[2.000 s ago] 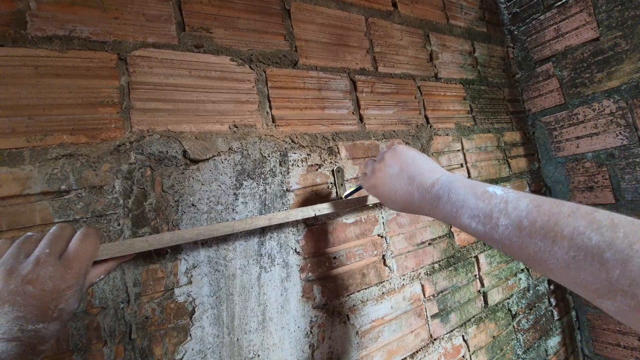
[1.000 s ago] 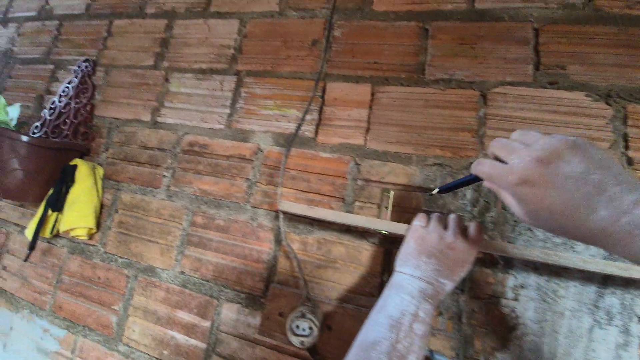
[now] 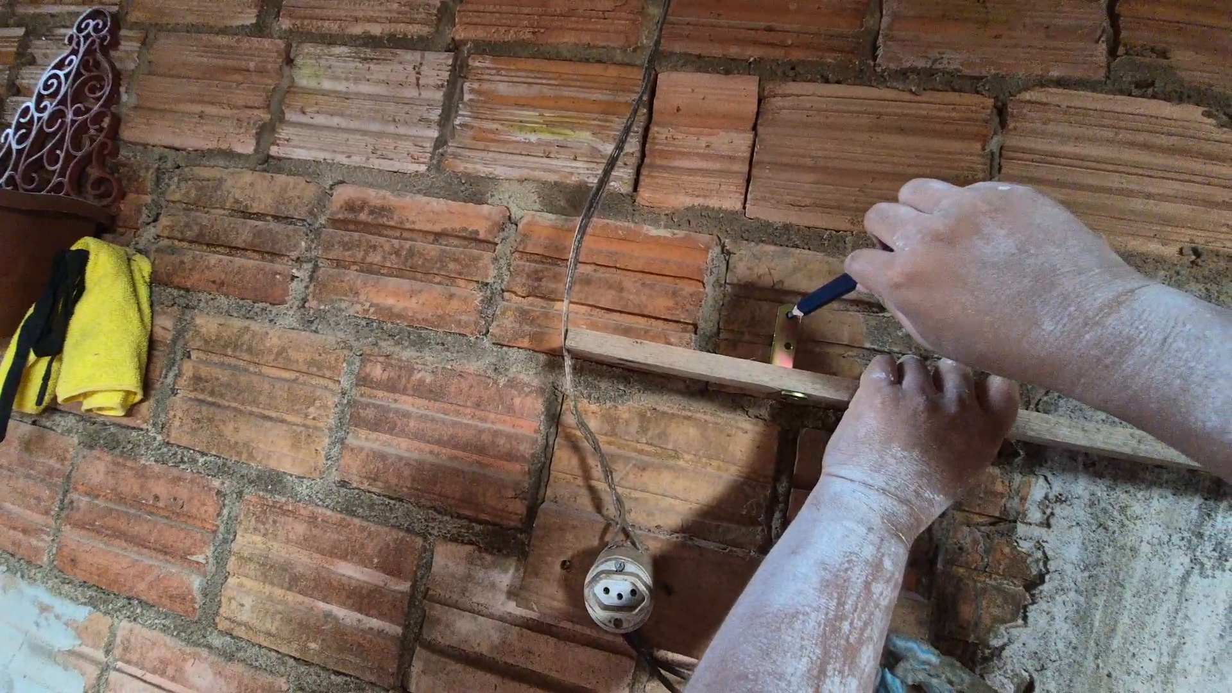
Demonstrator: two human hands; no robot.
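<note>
A narrow wooden strip (image 3: 693,366) lies against the brick wall, sloping down slightly to the right. My left hand (image 3: 919,423) grips it near the middle, fingers over its upper edge. Just left of that hand, a small brass-coloured metal bracket (image 3: 783,339) stands up from the strip against a brick, with holes in its plate. My right hand (image 3: 982,260), above the left one, holds a dark blue pencil (image 3: 826,294) whose tip is at the bracket's upper hole. Both hands and forearms are dusted with white powder. The strip's far right part passes behind my right forearm.
A cable (image 3: 587,212) hangs down the wall, across the strip's left end, to a round power socket (image 3: 618,589). At the left are a brown pot (image 3: 34,250) with scrolled metalwork (image 3: 67,125) and a yellow cloth (image 3: 108,327) with a black strap. Bare plaster (image 3: 1136,577) shows lower right.
The view has swung left since the oldest frame. Over the last second my right hand has moved the pencil from beside the bracket onto its top. My left hand stays on the strip.
</note>
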